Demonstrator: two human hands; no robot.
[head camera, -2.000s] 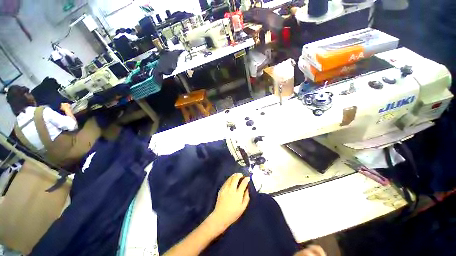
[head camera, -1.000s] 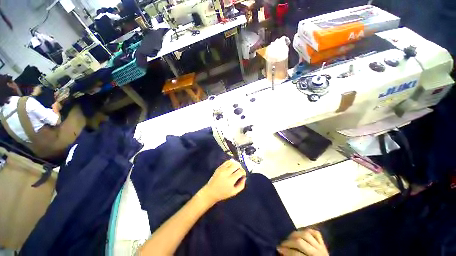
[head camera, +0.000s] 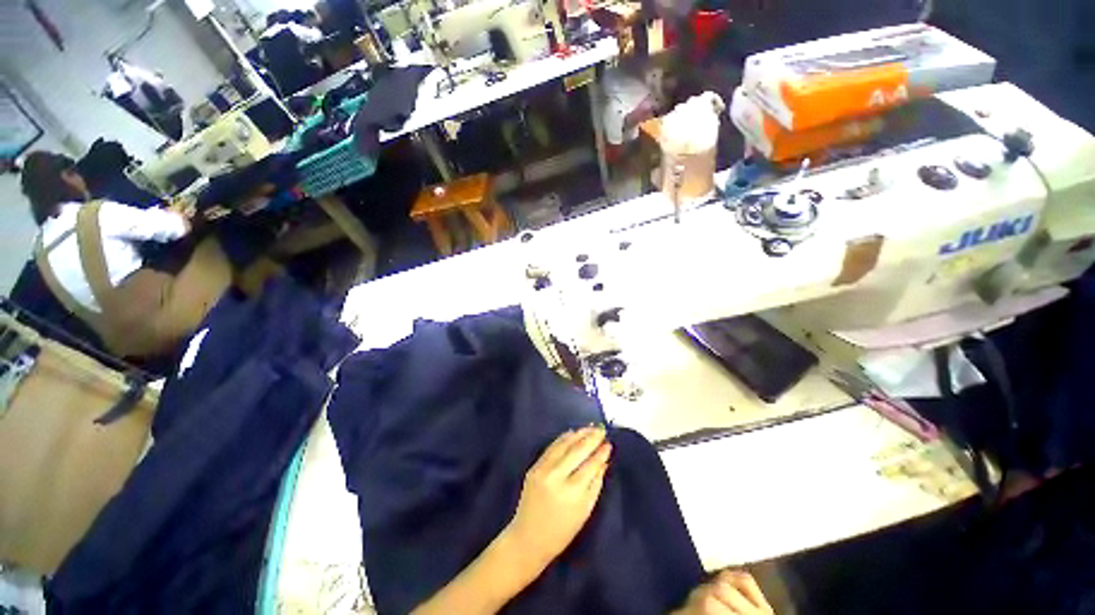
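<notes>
A dark navy garment piece lies flat on the white machine table, its upper right edge at the needle area of the white JUKI sewing machine. My left hand rests on the cloth just below the needle area, fingers together and pointing up, pressing it down. My right hand is cut off by the bottom edge, at the cloth's lower right edge; its fingers are curled there and the grip is partly hidden. The presser foot area is blurred.
A navy garment pile hangs off the table's left side. A black phone lies under the machine arm, with pinkish snips to its right. Orange and white boxes and a thread cone stand behind. A person sits at far left.
Since one second ago, my left hand has moved slightly right and down over the cloth. My right hand has moved lower, partly out of the picture. The camera view has also shifted.
</notes>
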